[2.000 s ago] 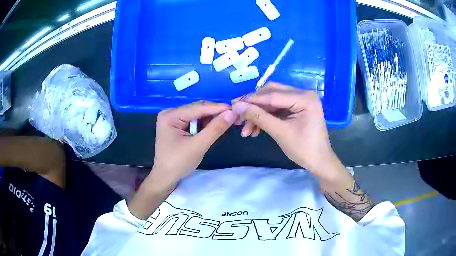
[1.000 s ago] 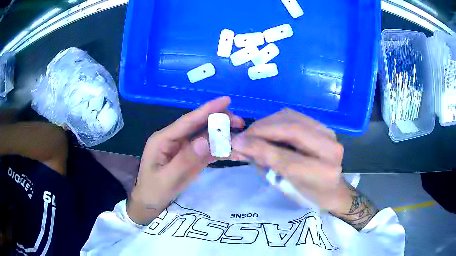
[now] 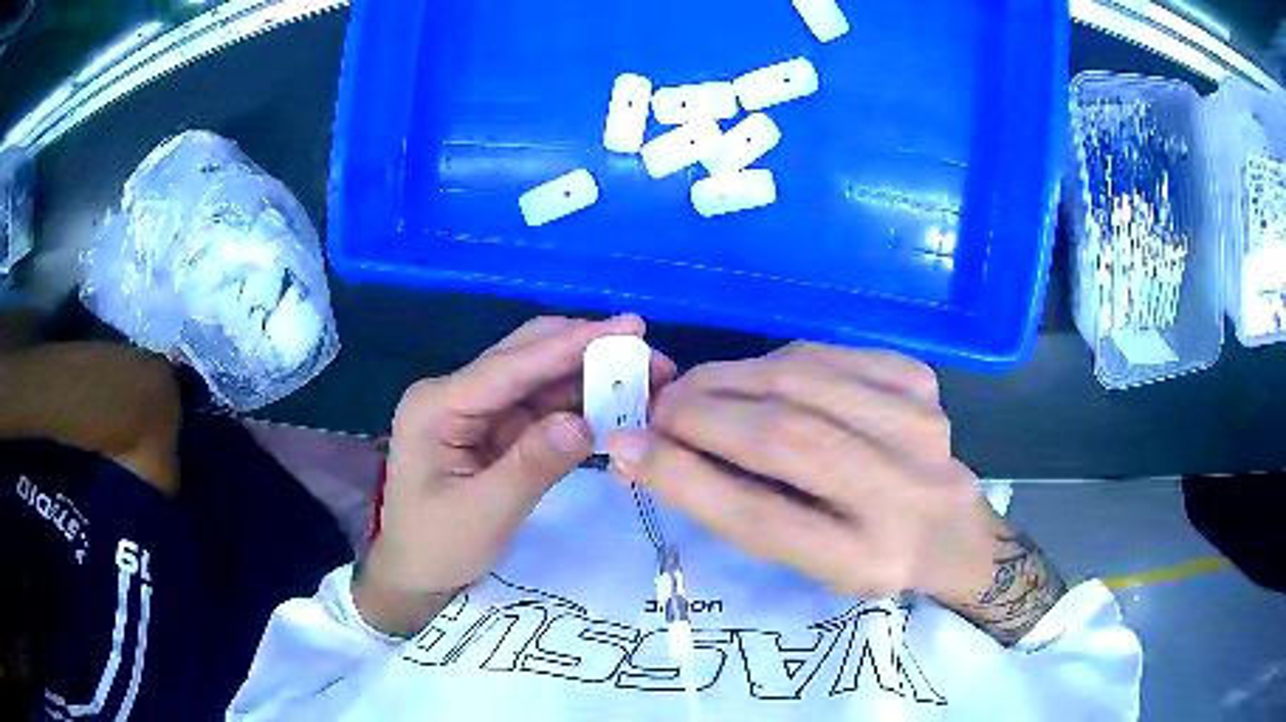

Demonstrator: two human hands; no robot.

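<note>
A white plastic housing [image 3: 616, 384] with a small dark hole is held upright in front of the white shirt. My left hand [image 3: 487, 466] grips it from the left between thumb and fingers. My right hand [image 3: 811, 466] is at its lower right, with fingertips against its lower edge. Fine dark leads run down from the housing's lower end to a wired lead assembly [image 3: 673, 585], which has a clear or silvery section and hangs over the shirt. Where the leads meet the housing is partly hidden by my fingertips.
A blue tray [image 3: 677, 303] with several loose white housings lies ahead. A crumpled clear bag [image 3: 212, 268] is at left. A clear box of white sticks [image 3: 1135, 240] and a second clear box [image 3: 1266, 226] are at right. A person's arm and dark shirt show at lower left.
The housing has come up from between the fingers and faces the camera. The stick end has moved from above the right hand to below the housing. The tray sits slightly farther right in view.
</note>
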